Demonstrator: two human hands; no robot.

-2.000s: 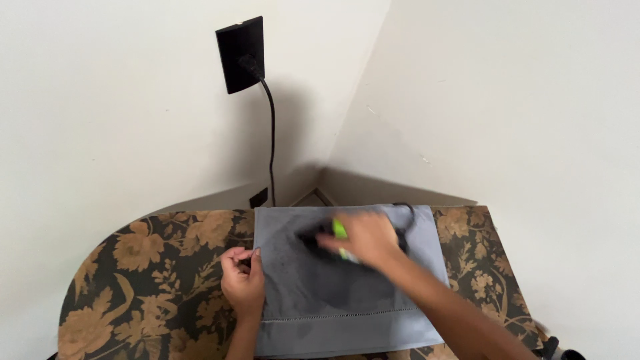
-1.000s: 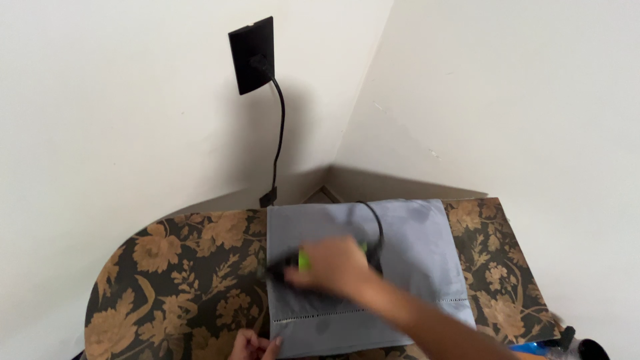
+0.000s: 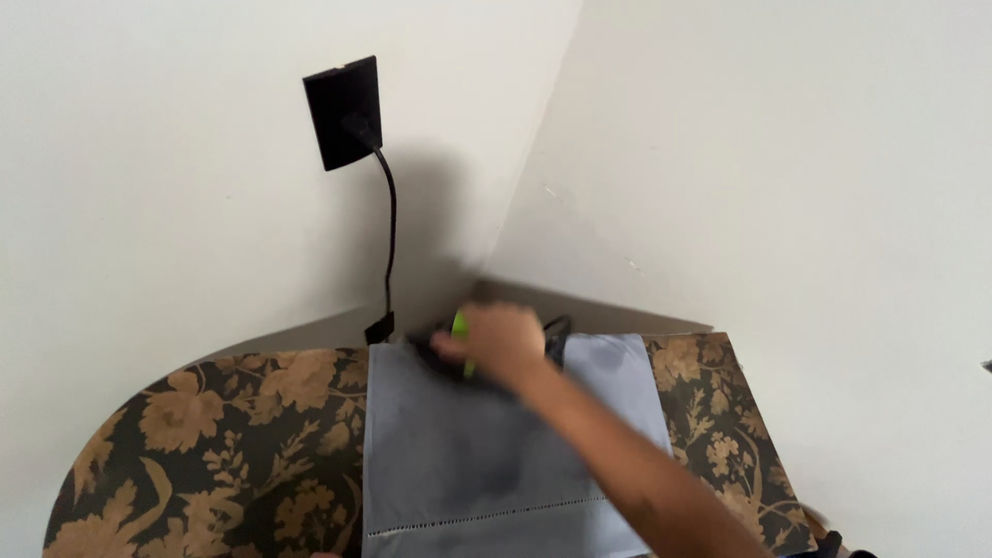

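Observation:
My right hand [image 3: 500,341] grips a black and green clothes iron [image 3: 442,360], blurred by motion, at the far edge of a grey-blue cloth [image 3: 457,442]. The cloth lies flat on an ironing board with a floral cover [image 3: 256,457], and a stitched line crosses its near part. Darker patches mark the fabric. Of my left hand [image 3: 325,555] only a sliver shows at the bottom edge, left of the cloth; what its fingers do is hidden.
A black wall outlet plate [image 3: 345,116] with a plugged-in black cord [image 3: 392,217] is on the wall behind the board. Two pale walls meet in a corner beyond it. Dark objects [image 3: 833,546] lie at the lower right, beside the board.
My right hand has moved the iron from the near left part of the cloth to its far edge. My left hand, at the cloth's left edge two seconds ago, has drawn back nearly out of view.

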